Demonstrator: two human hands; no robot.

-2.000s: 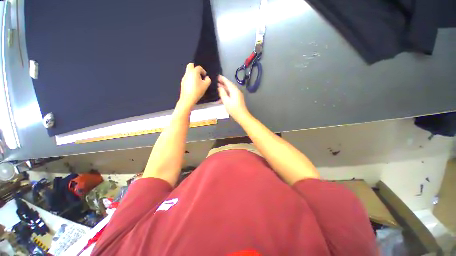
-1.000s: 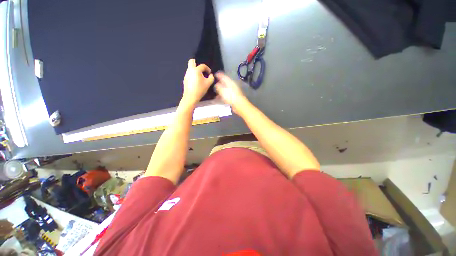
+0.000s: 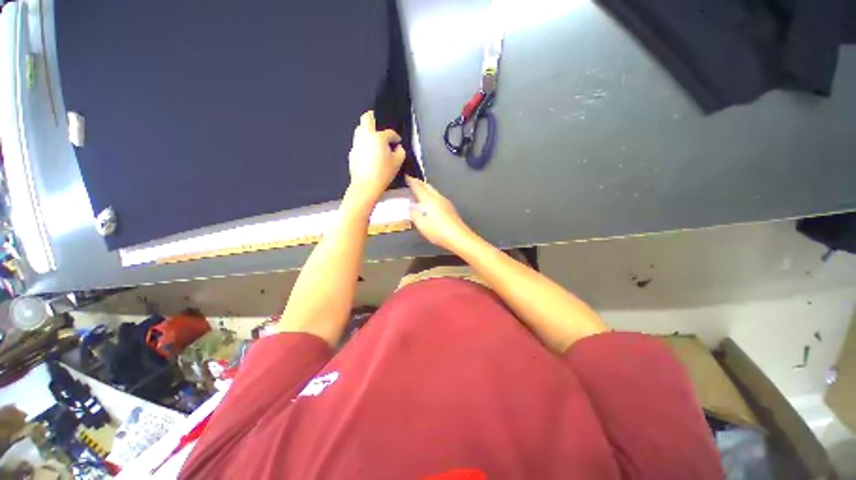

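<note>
Dark navy fabric (image 3: pixel 225 112) lies flat on the left part of the grey table, with a darker strip along its right edge. My left hand (image 3: pixel 375 161) is at the fabric's near right corner, thumb and finger pinched together on the top layer's edge. My right hand (image 3: pixel 434 214) is at the corner just below and right of it, fingertips at the fabric's edge over the end of the white strip (image 3: pixel 272 228). What the fingertips grip is too small to tell. A yellow-orange ruler (image 3: pixel 253 248) lies along the white strip's near side.
Shears (image 3: pixel 477 117) lie on the table (image 3: pixel 601 159) right of my hands. Two pale weights (image 3: pixel 106 221) sit at the fabric's left edge. More dark fabric (image 3: pixel 732 52) lies at the far right. Cluttered bags, scraps and a cardboard box (image 3: pixel 699 375) are below the table.
My right hand has moved down toward the table's near edge, onto the white strip's end. My left hand stays near the corner. A thin pale edge now shows along the fabric's right side.
</note>
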